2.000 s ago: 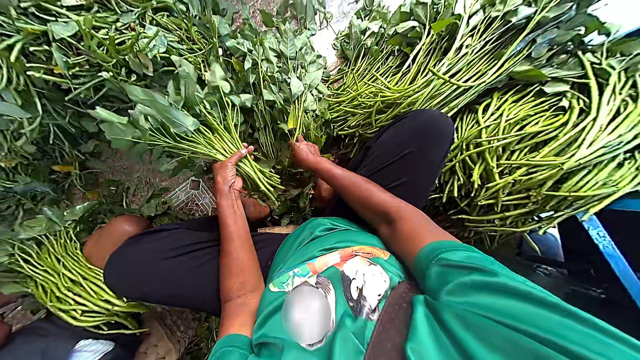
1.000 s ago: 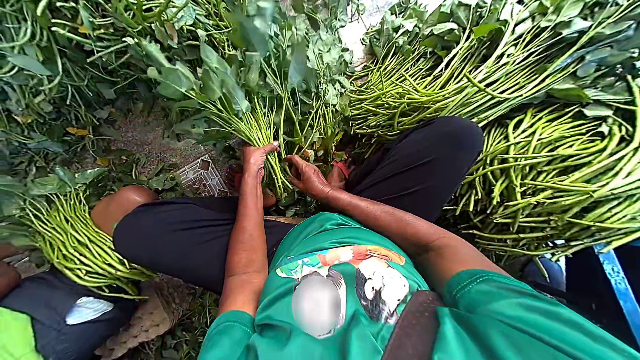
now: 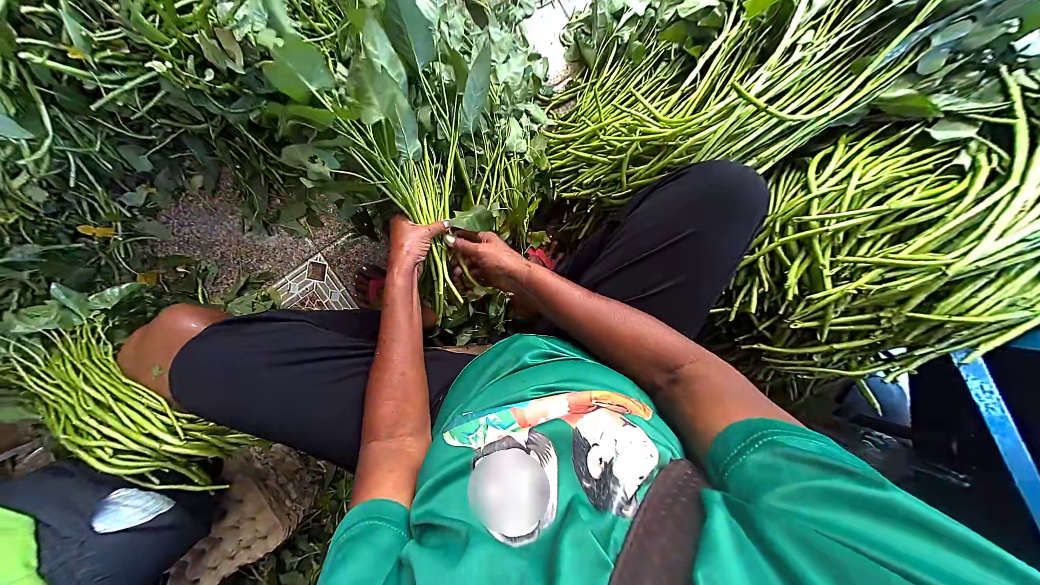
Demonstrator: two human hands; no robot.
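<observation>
My left hand is closed around a bunch of leafy green stems, leaves pointing away from me and cut ends hanging below the fist. Close against its right side is my right hand, its thumb and fingertips pinched at a stem with a leaf beside the bunch. Both hands are between my bent knees, over loose greens. The lower fingers of my right hand are partly hidden.
Large heaps of long green stems lie to the right, with another heap behind my knee. Leafy greens cover the upper left. A stem bundle lies by my left knee, near another person's dark-clothed leg. A blue bar stands at lower right.
My right hand was a little apart from the bunch two seconds ago and is now against my left hand. The bunch, tilted left before, now points more straight ahead.
</observation>
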